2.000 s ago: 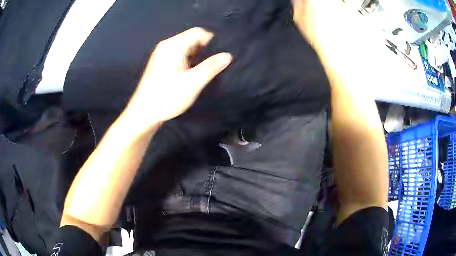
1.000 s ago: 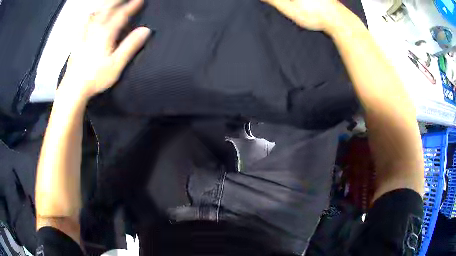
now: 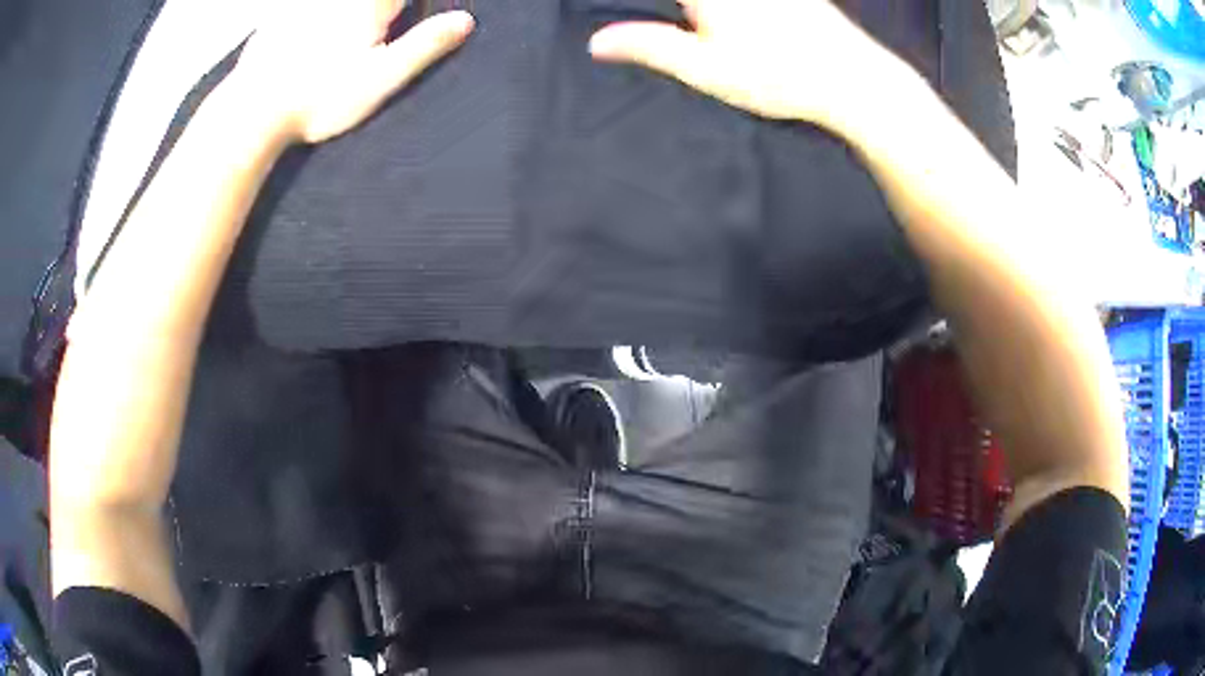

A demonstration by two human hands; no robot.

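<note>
A large black garment panel (image 3: 529,211) covers the table in front of me and hangs over its front edge above my lap. My left hand (image 3: 346,60) lies on the panel at the upper left, thumb spread, its fingers partly cut off by the top edge. My right hand (image 3: 740,53) lies on the panel at upper centre, thumb pointing left, its fingertips also out of the picture. Both palms are down and neither hand visibly grips the cloth. No sewing machine head or needle shows.
More dark cloth (image 3: 46,132) lies at the far left beside a white strip of table. Small tools (image 3: 1094,161) lie on the white surface at upper right. A blue plastic basket (image 3: 1139,396) and a red basket (image 3: 941,442) stand lower right.
My left hand moved up and left, then slightly right. My right hand now lies near the top centre. The panel is spread flatter and wider, and more of the red basket shows.
</note>
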